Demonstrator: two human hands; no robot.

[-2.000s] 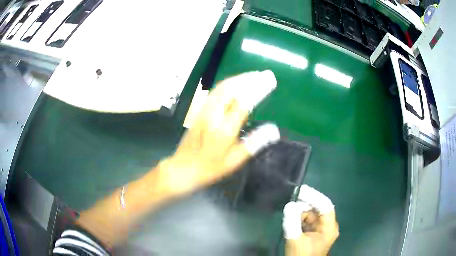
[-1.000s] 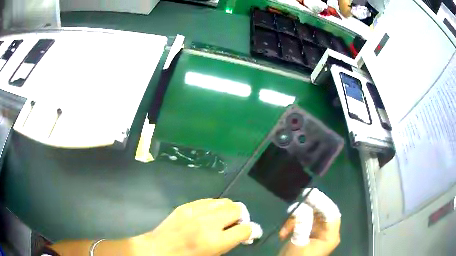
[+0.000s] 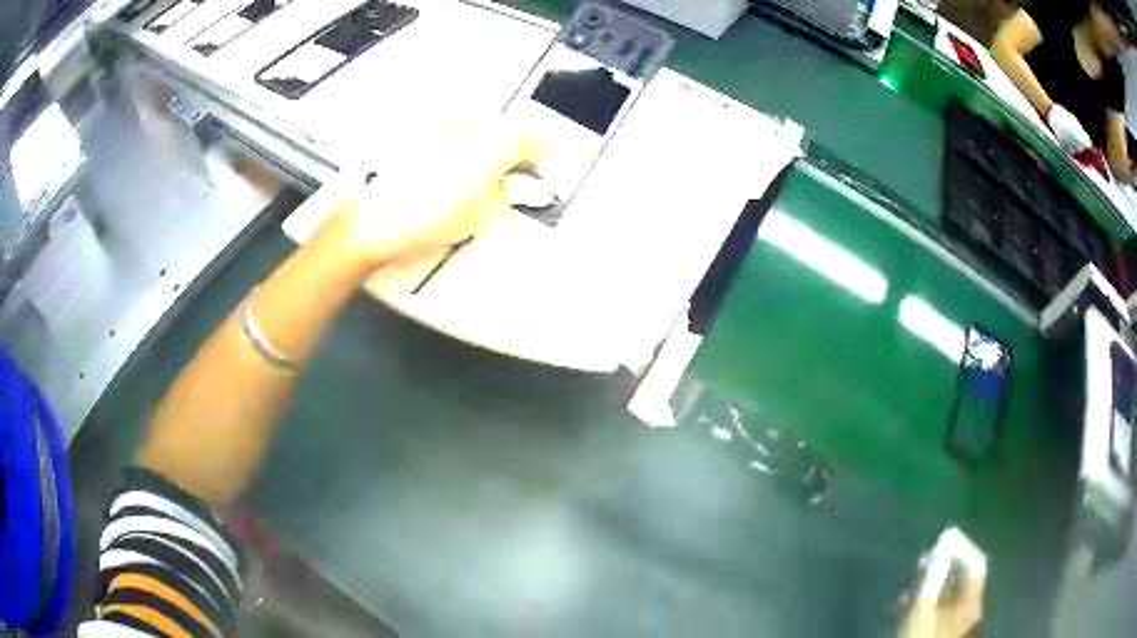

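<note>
My left hand (image 3: pixel 436 193), with white finger cots, reaches over the white platform (image 3: pixel 623 249) and holds the near end of a phone back cover (image 3: pixel 584 94). The cover's camera rings point away from me; whether it touches the platform is unclear. My right hand (image 3: pixel 950 592) is small and cut off at the bottom right; its fingertips are close together, and I cannot tell whether it holds anything. A dark-framed phone shape (image 3: pixel 981 396) shows over the glossy green plate (image 3: pixel 823 318); I cannot tell whether it is a part or a reflection.
More phone parts (image 3: pixel 334 50) lie on the platform's far left. A crinkled clear film (image 3: pixel 761 442) lies at the plate's near edge. A black tray (image 3: pixel 1016 187) and another person (image 3: pixel 1072 75) are at the far right. The fixture (image 3: pixel 1103 424) stands right, a blue coil (image 3: pixel 28 499) left.
My left hand has carried the cover from over the green mat to the white platform. My right hand has let go of it and moved towards the bottom right. The view has swung left.
</note>
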